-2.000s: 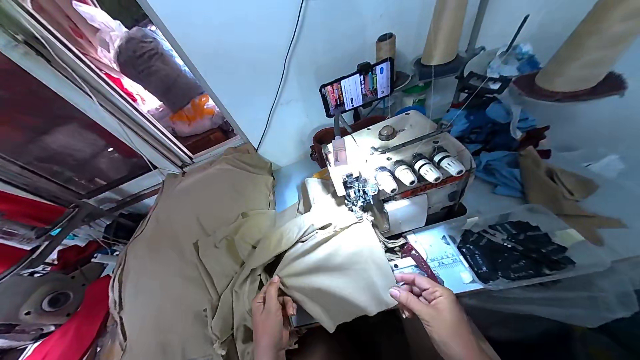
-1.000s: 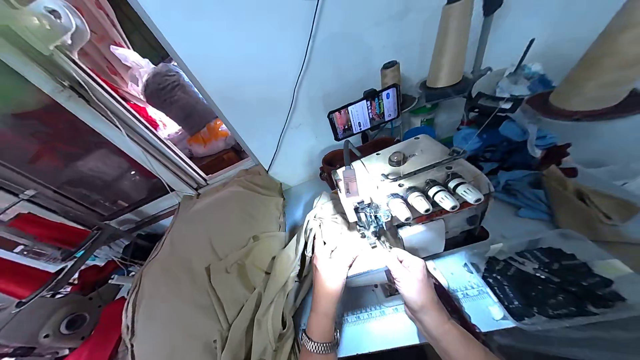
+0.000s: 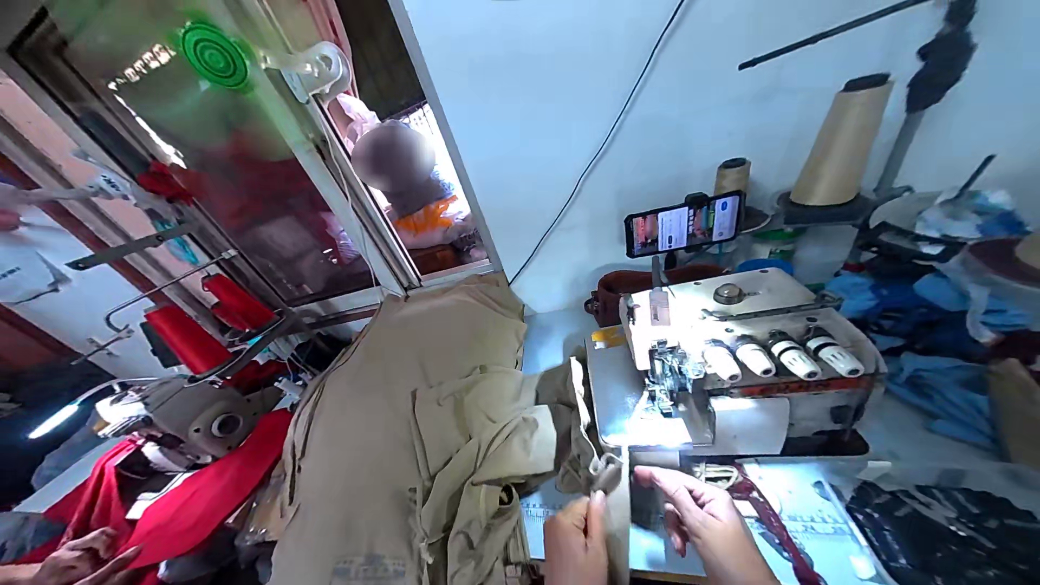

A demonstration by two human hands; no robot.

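Note:
My left hand [image 3: 577,538] pinches the edge of a strip of khaki fabric [image 3: 619,508] in front of the overlock sewing machine [image 3: 751,325]. My right hand [image 3: 700,520] is just right of that strip, thumb and fingers apart; whether it touches the cloth I cannot tell. Bright light falls on the presser foot and needle area, above both hands. Left of the machine, a crumpled pile of khaki fabric [image 3: 479,439] lies over a larger khaki cloth [image 3: 357,406].
A smartphone [image 3: 685,224] is mounted behind the machine, near a tan thread cone [image 3: 845,142]. At right sits a plastic tray of black pieces [image 3: 946,532]. On the far left, another person's hand [image 3: 81,561] holds red fabric [image 3: 191,508] by a second sewing machine [image 3: 219,418].
Both hands have come back from the needle area towards me. The wide khaki panel held two seconds ago is no longer spread between them. The view has swung left.

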